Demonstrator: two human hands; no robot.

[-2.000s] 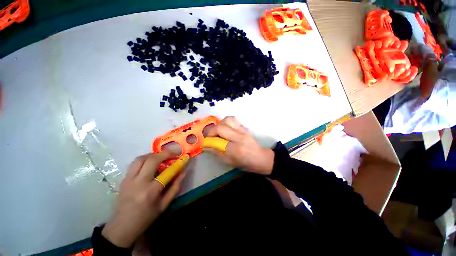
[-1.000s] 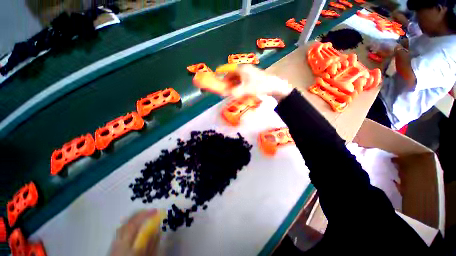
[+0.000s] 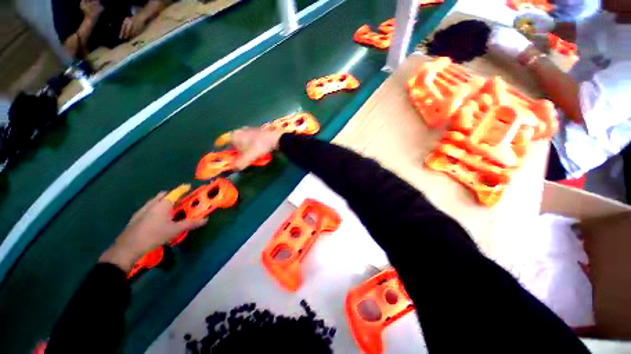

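My left hand (image 3: 153, 228), with a yellow finger cot, holds the left end of an orange housing (image 3: 211, 199) over the green belt. My right hand (image 3: 253, 146), also with a yellow cot, is on another orange housing (image 3: 216, 163) just beyond it; its fingers partly hide the housing. Part of a further housing (image 3: 147, 261) shows below my left hand. Two housings lie on the white table, one whole (image 3: 299, 242) and one partly behind my right sleeve (image 3: 373, 308). Black pads (image 3: 259, 335) are heaped at the bottom edge.
The green belt (image 3: 90, 238) carries more housings (image 3: 332, 85) towards the back. A white post (image 3: 403, 38) stands at its edge. Orange housings are piled (image 3: 484, 124) on cardboard at right, beside a person's arm (image 3: 557, 86). An open carton (image 3: 609, 266) holds pale sheeting. Another person's hands (image 3: 128, 28) show across the belt.
The view has swung towards the belt. My left hand has moved from above the table to a housing on the belt. My right hand has come down onto a housing there.
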